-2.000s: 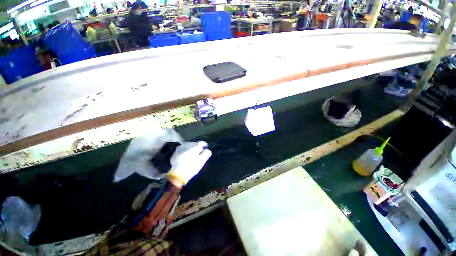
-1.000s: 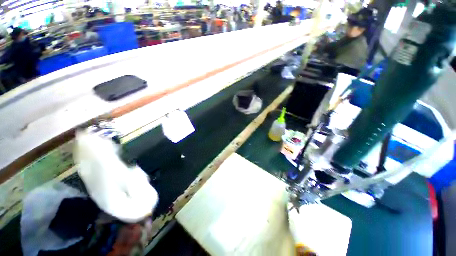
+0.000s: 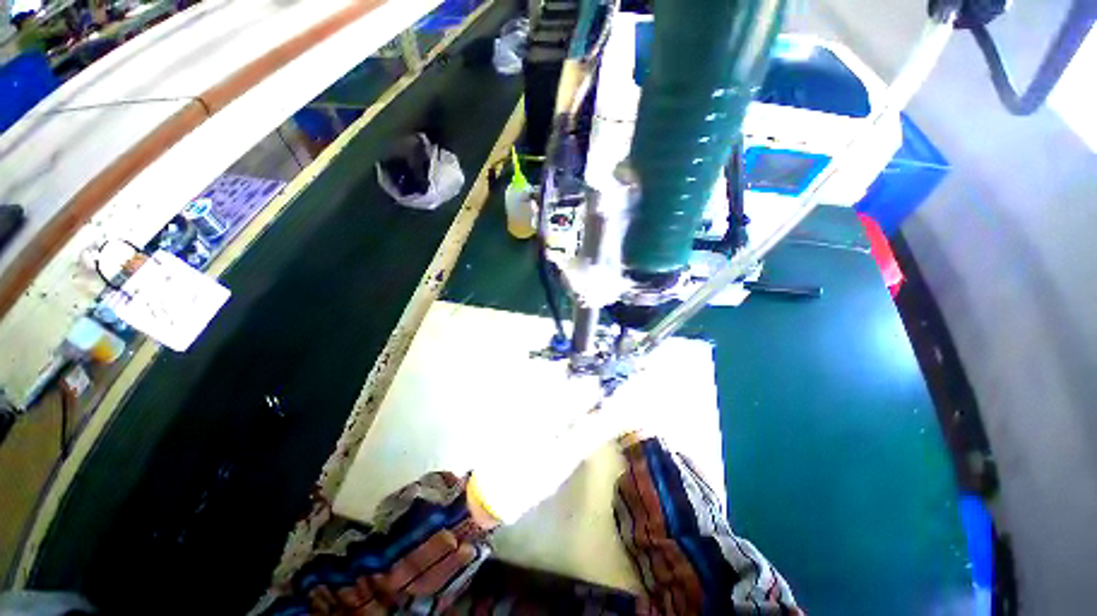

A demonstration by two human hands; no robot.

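The cream work pad (image 3: 409,397) lies on the green bench in front of me. My left hand (image 3: 529,463), in a white glove with a yellow cuff, reaches over the pad toward the metal tip (image 3: 589,343). My right hand (image 3: 620,415) is beside it, its glove washed out by glare. The fingers of both hands blur into the bright pad, so I cannot tell what they hold. The large dark green cylinder of the machine head (image 3: 692,144) stands above the metal tip, just beyond my hands.
The dark green conveyor (image 3: 241,421) runs at left, with a plastic bag holding a black item (image 3: 419,172). A white card (image 3: 169,298) hangs at its far edge. A squeeze bottle (image 3: 521,207) stands behind the pad. A pale hose (image 3: 782,229) slants across the right side.
The view has swung right and down to the bench. My left hand has left the bag on the conveyor and is now over the pad beside my right hand, below the machine head.
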